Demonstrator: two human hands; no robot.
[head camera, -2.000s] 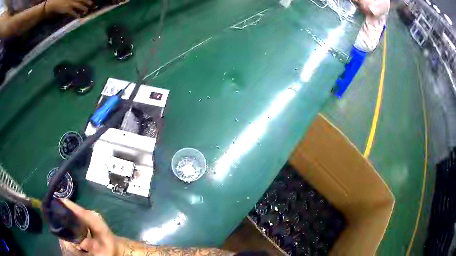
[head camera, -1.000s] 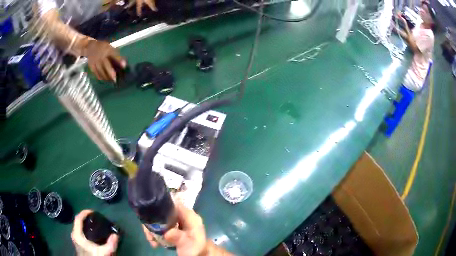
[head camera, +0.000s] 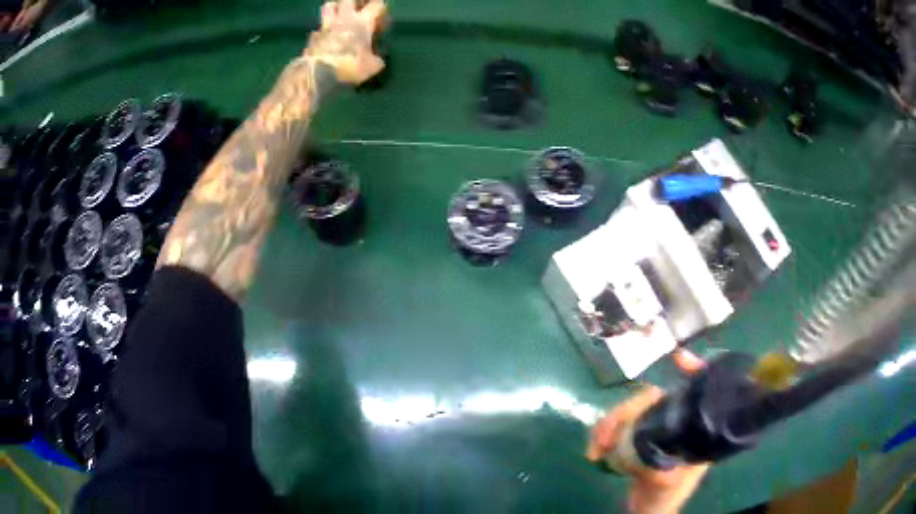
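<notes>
My right hand (head camera: 648, 442) is shut on the electric screwdriver (head camera: 698, 412), slanted at the lower right; its tip is hidden. My left hand (head camera: 350, 40) is stretched out to the far top edge, at a small dark part; the fingers are blurred and the grip is unclear. Three lamp units stand face up on the green bench: one beside my left forearm (head camera: 328, 191), one in the middle (head camera: 486, 216) and one (head camera: 560, 179) near the feeder. A black part (head camera: 507, 92) stands behind them. The white screw feeder (head camera: 603, 291) carries a blue-handled tool (head camera: 691, 187).
Rows of lamp units in black trays (head camera: 103, 241) stand at the left, partly behind my left arm. Several dark parts (head camera: 738, 100) lie at the back right. A pale coiled line (head camera: 854, 271) hangs at the right. A cardboard edge (head camera: 819, 494) shows at the bottom right.
The view has swung left. My left hand has moved from beside the screwdriver to the far side of the bench; the black unit it held has left its near position. My right hand keeps the screwdriver.
</notes>
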